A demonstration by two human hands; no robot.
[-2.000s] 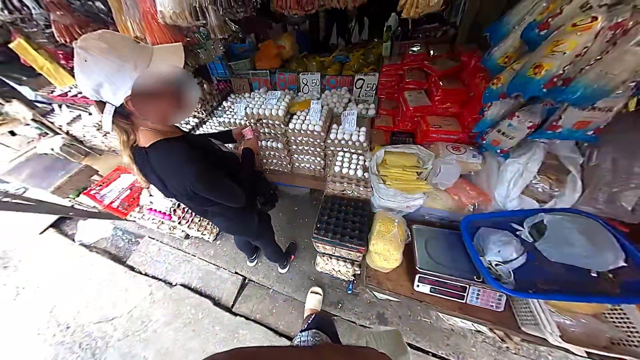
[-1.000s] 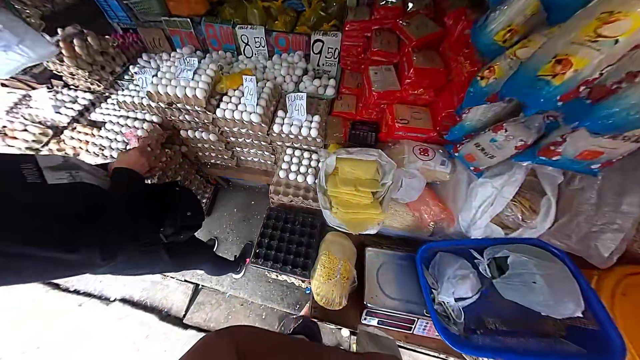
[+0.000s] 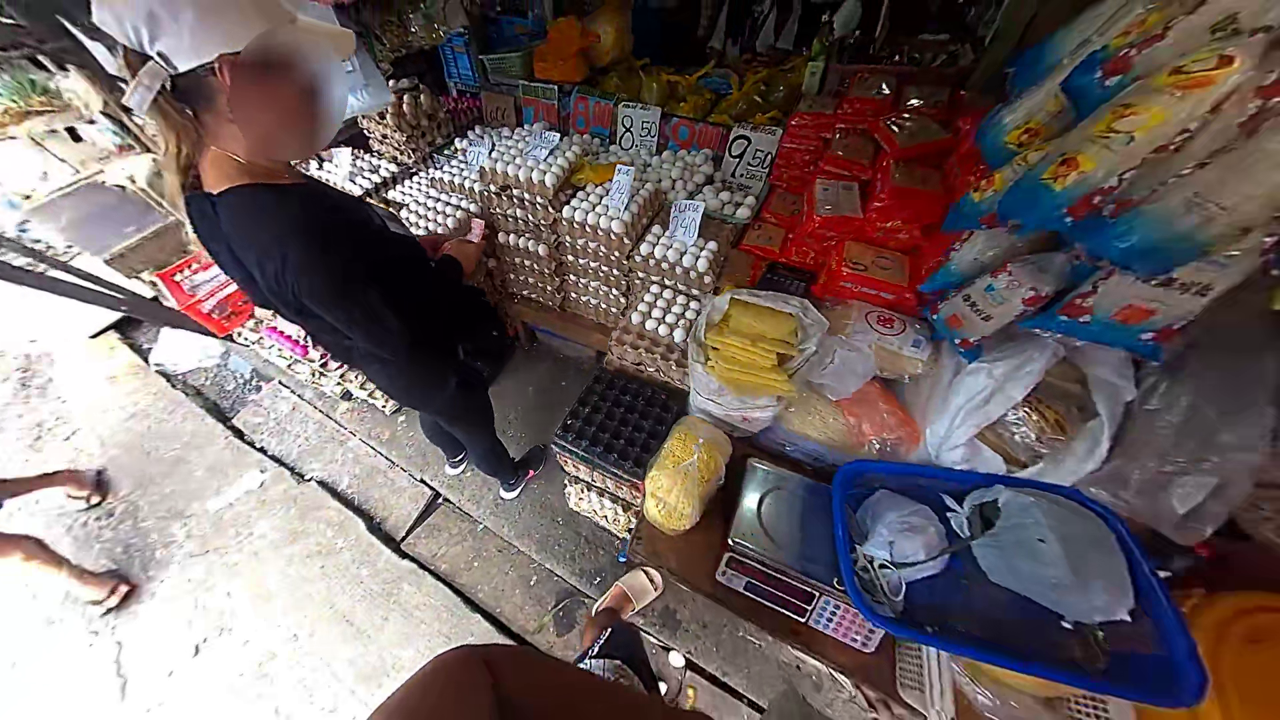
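Note:
Neither my left hand nor my right hand shows. A brown, rounded shape, perhaps part of my arm, crosses the bottom edge. Beyond it are a leg and a sandal [image 3: 632,592] on the step. Nearest on the stall are a digital scale [image 3: 785,520] with a bare metal plate, a clear bag of yellow food [image 3: 687,475] and a blue plastic basin [image 3: 1020,655] holding knotted plastic bags [image 3: 1060,555]. Black egg trays [image 3: 618,425] are stacked left of the yellow bag. An open white bag holds folded yellow sheets [image 3: 750,345].
A person in black [image 3: 330,270] stands at the left by stacked trays of white eggs [image 3: 605,215], holding a small pinkish item. Red packs [image 3: 880,200] lie behind; blue-and-white packs [image 3: 1130,130] hang at right. Another person's feet [image 3: 105,590] are on the pavement. A gutter edges the step.
The view has swung noticeably. The person in black, whose hand was at the egg trays one second ago, now holds both hands together in front. Another person's feet have come into view at the left.

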